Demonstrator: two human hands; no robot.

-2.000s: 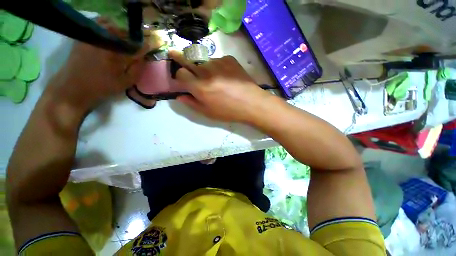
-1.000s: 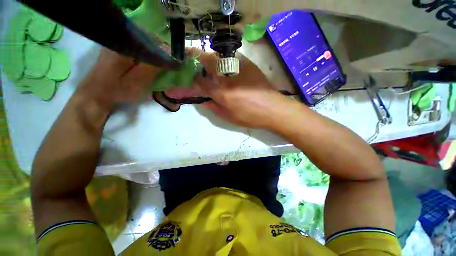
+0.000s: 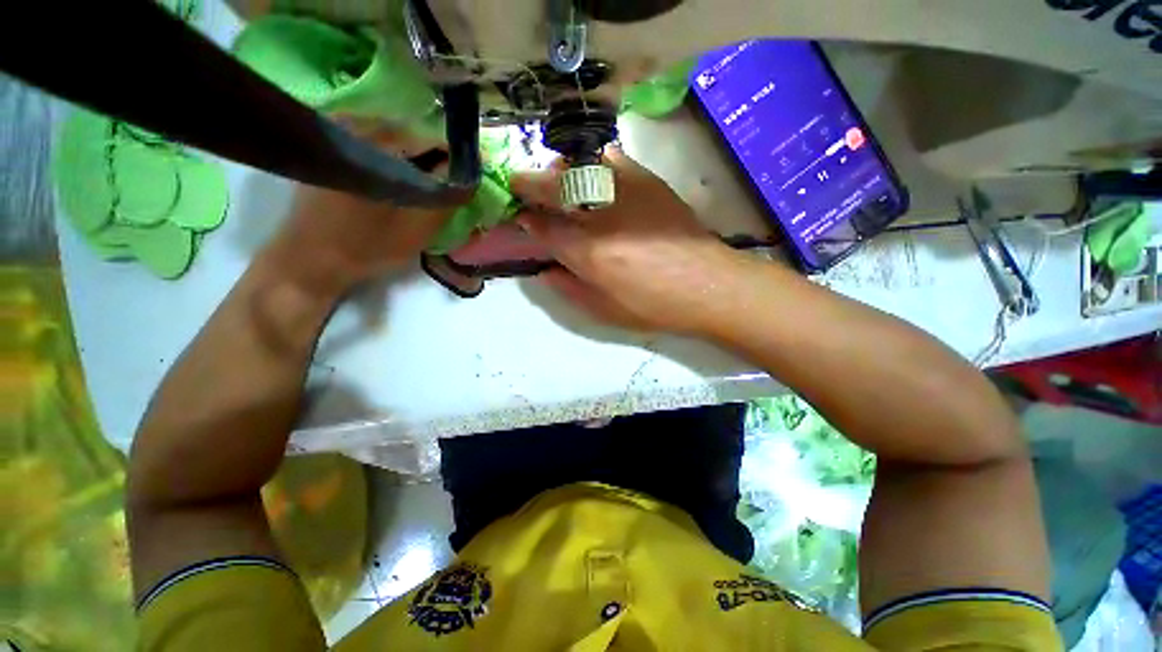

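A light-green fabric piece [image 3: 479,214] lies under the lamp at the needle area, between my hands. My left hand [image 3: 370,204] is on its left side, partly hidden by the thick black bar. My right hand [image 3: 624,236] is on its right side, with fingertips near the piece; whether they grip it is hidden. The pink plate [image 3: 510,245] with a dark rim shows below the piece. The ribbed tension knob [image 3: 588,187] is just above my right hand. The sewing machine [image 3: 943,96] spans the top.
A flat stack of green cut pieces [image 3: 140,191] lies at left. A crumpled green heap [image 3: 338,77] is behind the needle area. The black bar [image 3: 255,108] crosses the upper left. A smartphone [image 3: 803,153], thread snips [image 3: 1000,255] and a metal fitting [image 3: 1121,274] are at right.
The view has shifted, so things sit further right in it. A green piece now shows between my hands where two seconds ago the pink plate lay bare. More green heap shows behind.
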